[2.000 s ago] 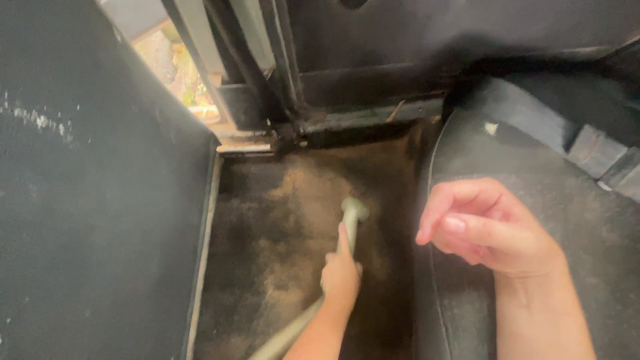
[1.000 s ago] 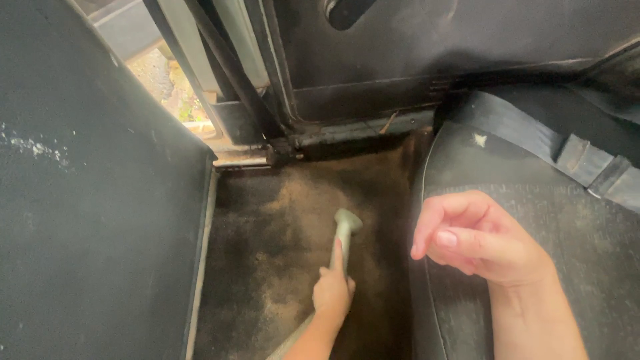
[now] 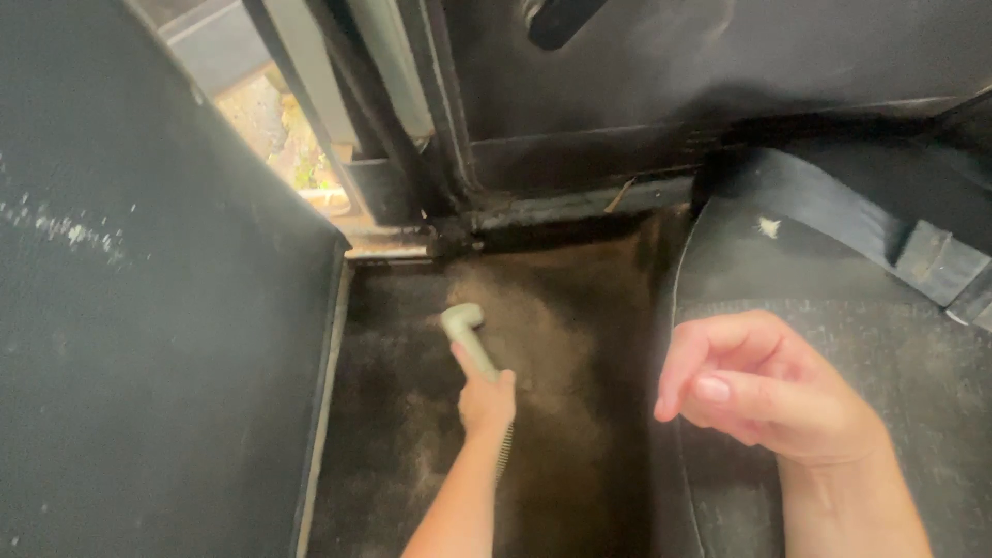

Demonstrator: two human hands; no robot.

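My left hand [image 3: 484, 399] grips a pale green tube with a bent end [image 3: 465, 329], index finger stretched along it; it looks like a vacuum hose handle. Part of a ribbed hose [image 3: 504, 453] shows beside my wrist. The bent end is low over the dusty dark floor [image 3: 558, 341] of a vehicle, and whether it touches the floor I cannot tell. On the right, my right hand [image 3: 763, 384] hangs in front of the black seat [image 3: 891, 356], its fingers loosely curled with nothing visible in them.
A scuffed dark panel [image 3: 170, 310] fills the left side. Behind the floor stand the door sill [image 3: 573, 205] and a black door panel [image 3: 659, 70] with a handle [image 3: 562, 19]. A seat belt with a buckle [image 3: 926, 260] lies across the seat. Ground outside shows through a gap at upper left.
My left hand has moved the green tube left across the floor, and its bent end now points differently. My right hand keeps its curled pose near the seat.
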